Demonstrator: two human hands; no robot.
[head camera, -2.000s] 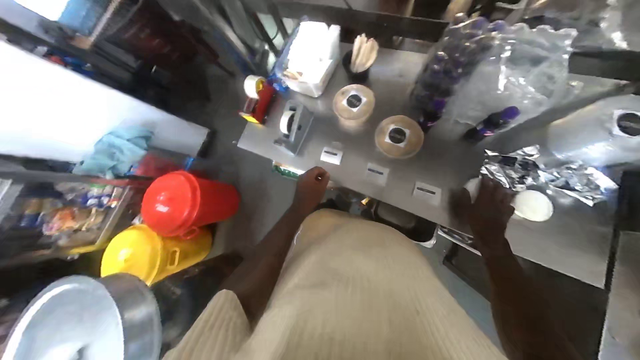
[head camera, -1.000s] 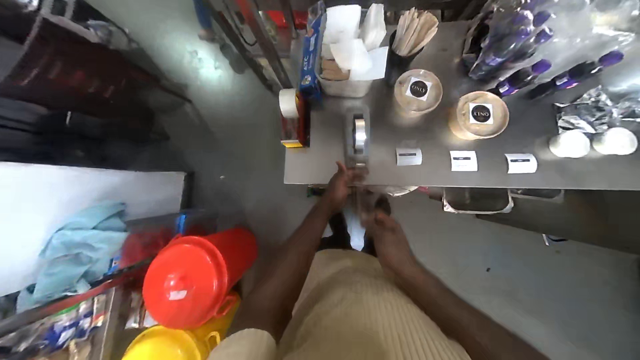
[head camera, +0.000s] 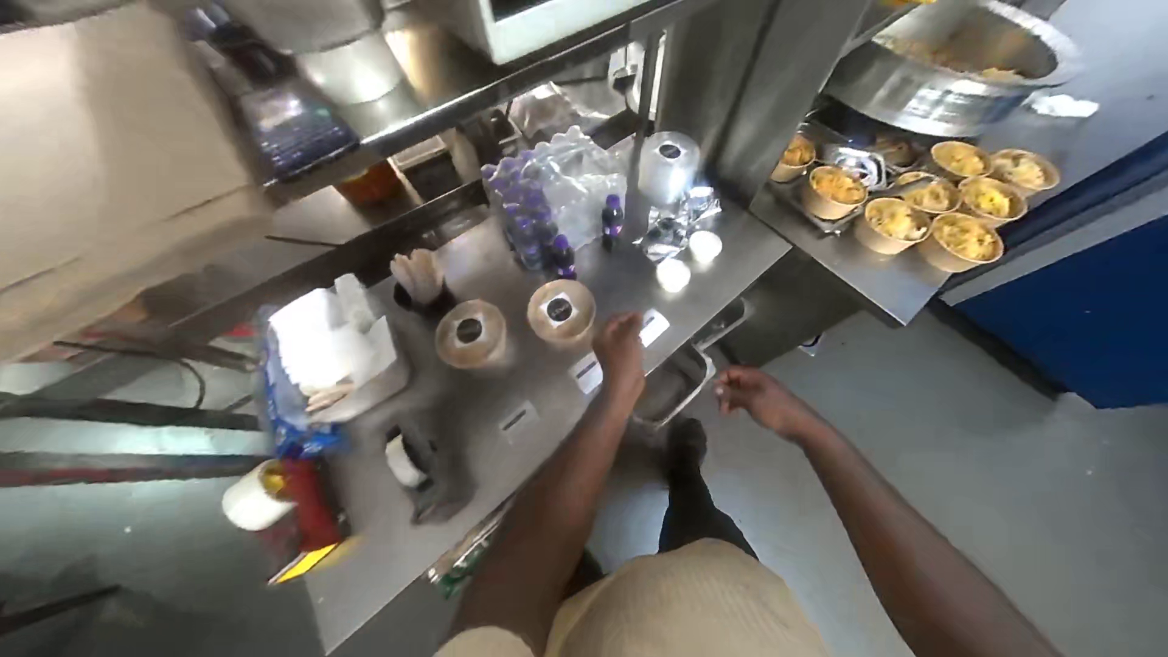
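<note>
My left hand (head camera: 620, 347), fingers curled, is over the steel counter (head camera: 484, 474) beside two printed cards (head camera: 587, 373); whether it holds anything cannot be told. A third card (head camera: 518, 420) lies to its left. My right hand (head camera: 750, 394) hangs off the counter's front edge with its fingers bent, and no held thing can be made out. Two lidded paper bowls (head camera: 560, 311) with round stickers stand left of my left hand. Two white round lids or cups (head camera: 673, 275) sit near crumpled foil (head camera: 666, 233). A tape dispenser (head camera: 415, 470) stands near the counter's left end.
Purple-capped bottles (head camera: 525, 214) in plastic wrap stand at the back. A white container (head camera: 342, 356) holds napkins, beside a cup of wooden cutlery (head camera: 422, 278). At right, paper bowls of food (head camera: 894, 224) stand on another steel table below a large metal pot (head camera: 949, 82). An open drawer (head camera: 680, 388) projects below the counter.
The view has swung right, bringing in the food bowls. My hands, close together near the tape dispenser one second ago, are now apart, the left over the cards.
</note>
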